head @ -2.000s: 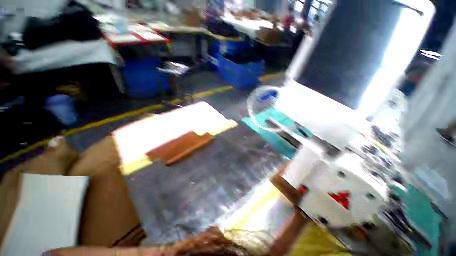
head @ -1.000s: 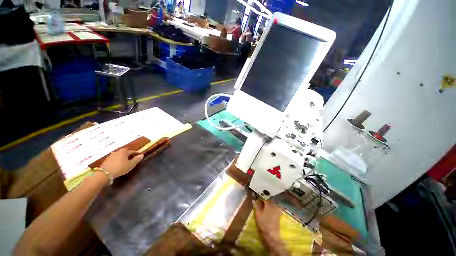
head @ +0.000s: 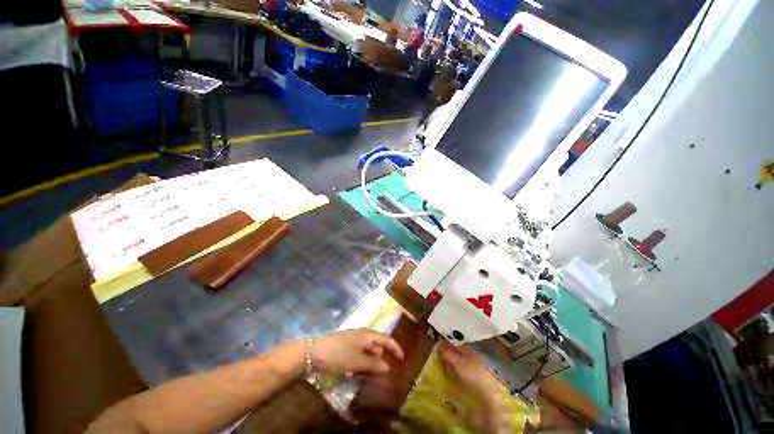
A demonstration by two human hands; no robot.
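Note:
The yellow-edged template lies at the bottom centre, beside the white sewing head. Brown material shows across it. My left hand is over the template's left part, fingers bent at the brown material; whether it grips it cannot be told. My right hand is blurred and lies low over the yellow part, just below the head; its grip is unclear. A flat brown strip and a folded-looking brown strip lie apart from my hands at the left, by the pink-white printed sheet.
A large control screen stands behind the head. Black cables hang right of it, over the turquoise bed cover. Thread cones are by the white partition. A pale board is at the lower left edge. A stool and blue bin stand beyond.
My left hand has left the brown strips and moved right to the template. The folded strip now lies uncovered, nearer the tabletop. My right hand stays by the head, a little lower.

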